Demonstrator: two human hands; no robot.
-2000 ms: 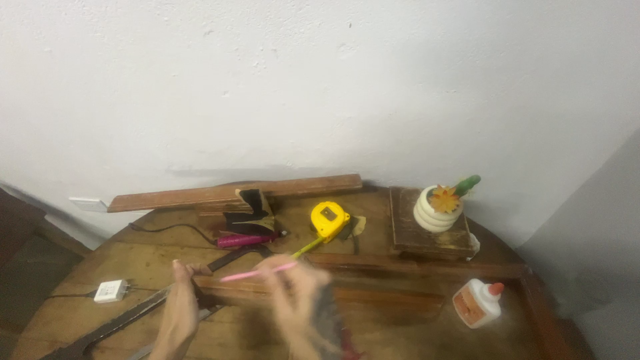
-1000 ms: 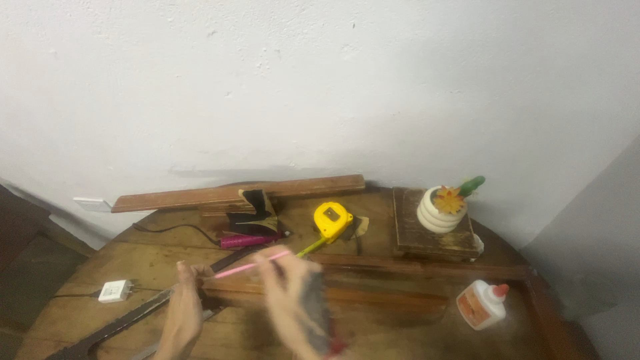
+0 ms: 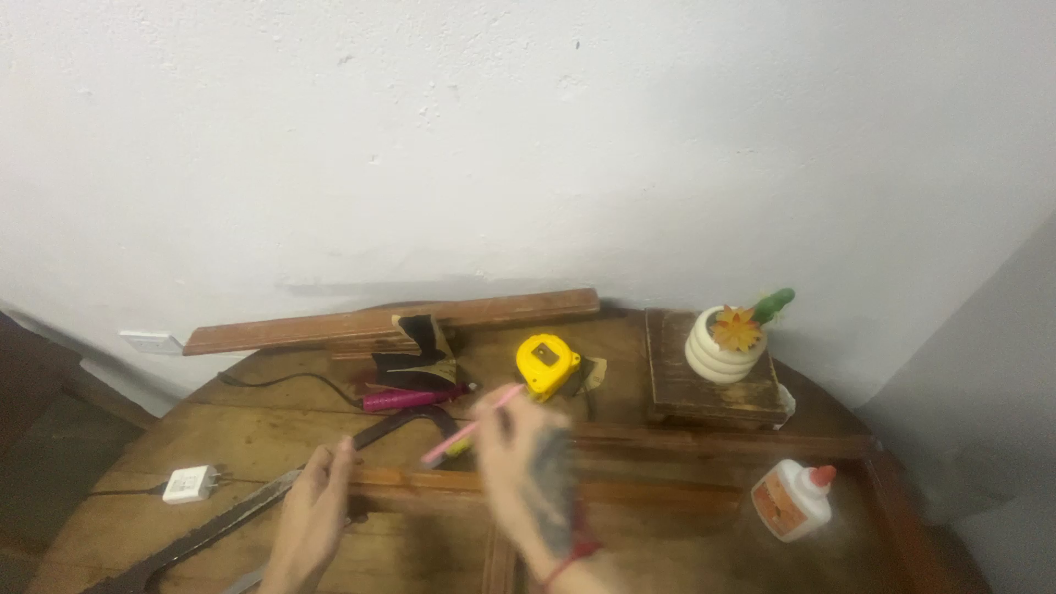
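My left hand (image 3: 315,503) grips the left end of a brown wooden strip (image 3: 627,493) that lies across the round wooden table. In my right hand (image 3: 524,462) is a pink pencil or pen (image 3: 472,427), held slanting above the strip; the hand is blurred. Just beyond that hand rests a yellow tape measure (image 3: 546,365), its blade partly hidden behind my fingers. A dark hacksaw-like frame (image 3: 198,530) runs from the lower left up past my left hand. A magenta-handled tool with a cord (image 3: 408,399) lies behind it, beside folded black sandpaper (image 3: 422,359).
A white glue bottle with a red cap (image 3: 790,501) is at right, within a wooden frame (image 3: 912,511). A potted artificial plant (image 3: 726,345) stands on a wooden block (image 3: 709,396). A white plug adapter (image 3: 190,484) is at left. A long wooden moulding (image 3: 388,322) lies near the wall.
My right hand has moved right along the strip, away from my left hand, with the pink pencil or pen still in it. My left hand stays at the strip's left end.
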